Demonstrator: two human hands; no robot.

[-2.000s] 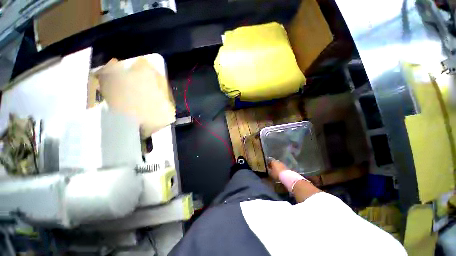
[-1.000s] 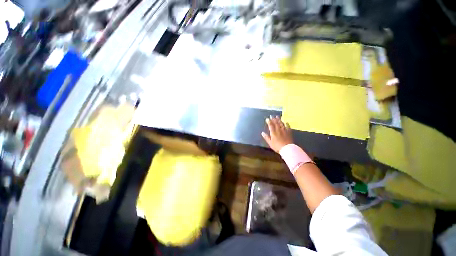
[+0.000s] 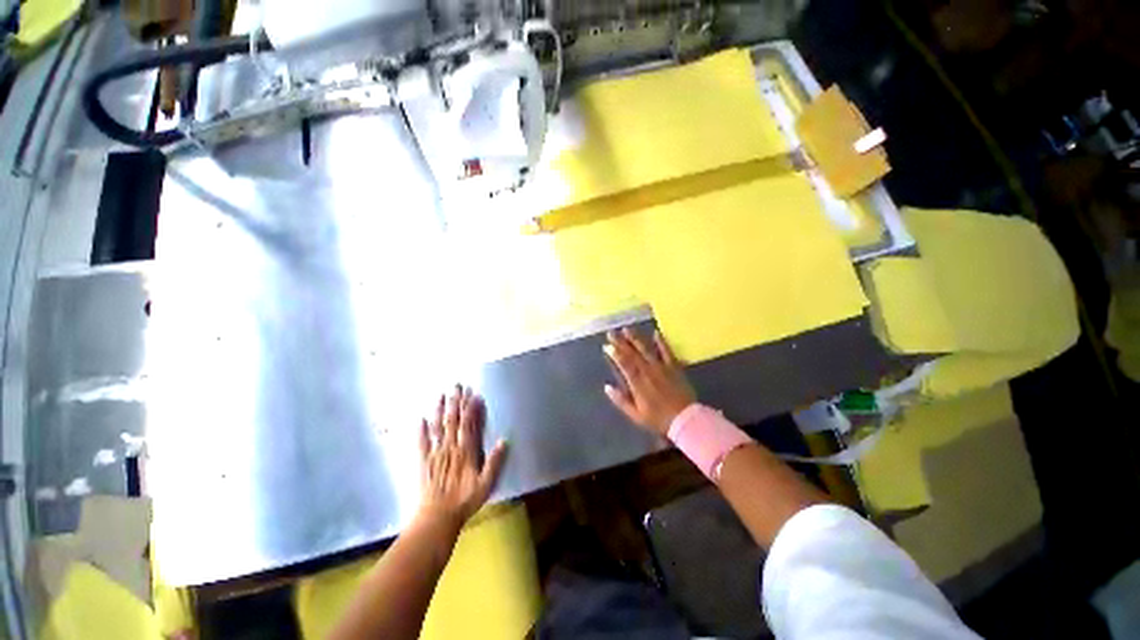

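A large yellow bag panel [image 3: 750, 269] lies over the template on the silver machine table [image 3: 550, 419], with a darker yellow strip [image 3: 675, 194] across it. An ochre flap [image 3: 840, 140] with a white tab lies at the template's right end. My right hand [image 3: 646, 378], with a pink wristband, rests flat with fingers spread at the panel's front left corner. My left hand [image 3: 458, 456] rests flat on the bare metal near the table's front edge. Neither hand holds anything. Glare hides the panel's left part.
The white sewing machine head [image 3: 488, 119] stands behind the panel's left end, with a black hose [image 3: 119, 94] at the back left. Yellow sheets [image 3: 975, 281] lie right of the table. A yellow bundle [image 3: 481, 575] and a dark clear-looking box [image 3: 706, 550] are below the front edge.
The view has turned from the floor to the table. My right hand has left the clear box and now lies on the table by the panel. My left hand has come into view.
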